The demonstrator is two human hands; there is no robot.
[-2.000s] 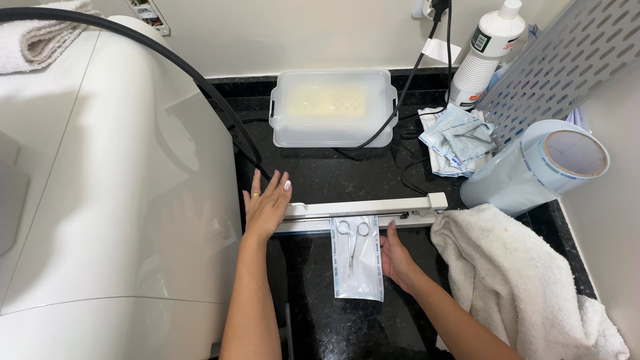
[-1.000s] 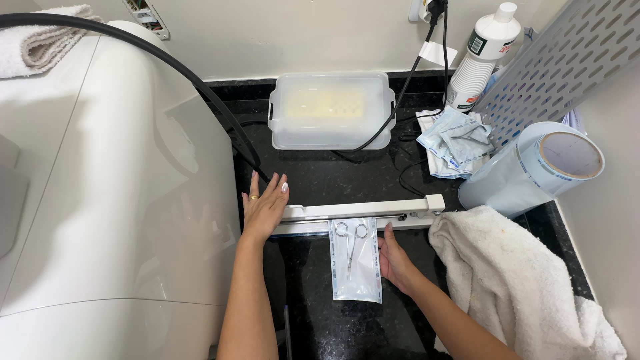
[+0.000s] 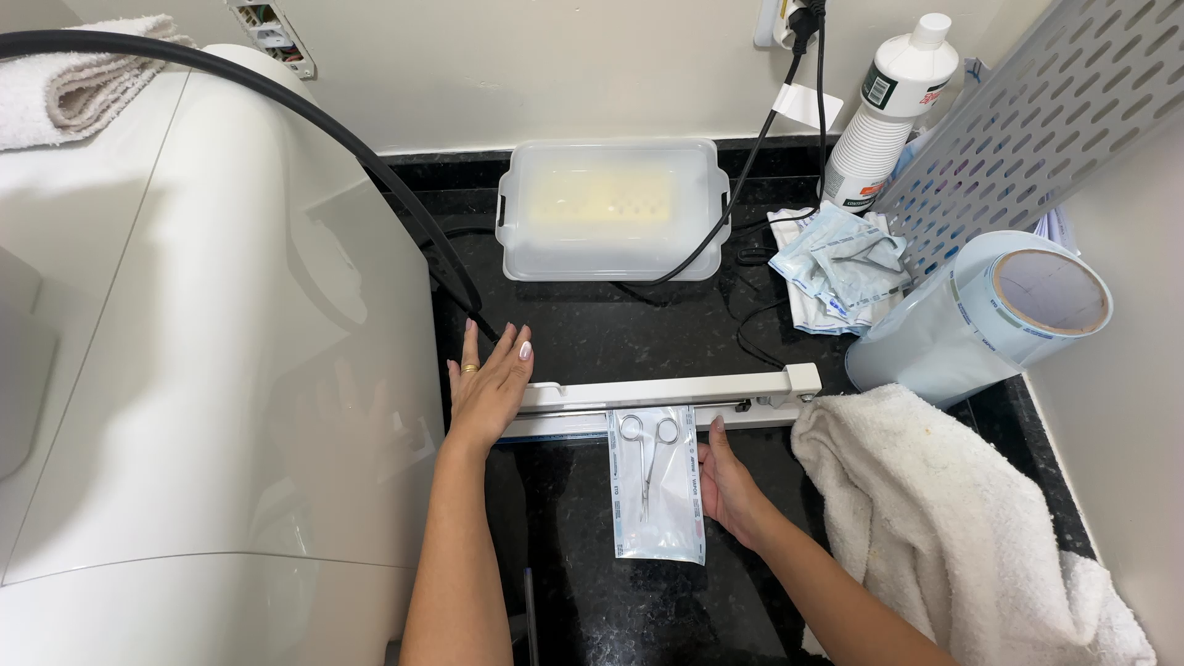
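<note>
A white bar heat sealer (image 3: 666, 389) lies across the black stone counter. The upper end of a clear sterilization pouch (image 3: 659, 536) is at its jaw, and the pouch hangs toward me. Inside it are metal scissors (image 3: 647, 467), ring handles nearest the sealer. My left hand (image 3: 492, 384), with a ring on one finger, rests on the left end of the sealer's arm, fingers spread. Beside the pouch's right edge is my right hand (image 3: 731, 486), thumb up against the sealer's base. Its fingers reach partly behind the pouch, so their hold on it is not plain.
A large white machine (image 3: 231, 370) fills the left. Behind the sealer are a lidded plastic box (image 3: 610, 250) and black cables (image 3: 754, 157). At right stand a pouch roll (image 3: 962, 324), packed pouches (image 3: 837, 264), a white bottle (image 3: 911, 74), a perforated panel (image 3: 1045, 120) and a crumpled towel (image 3: 934, 499).
</note>
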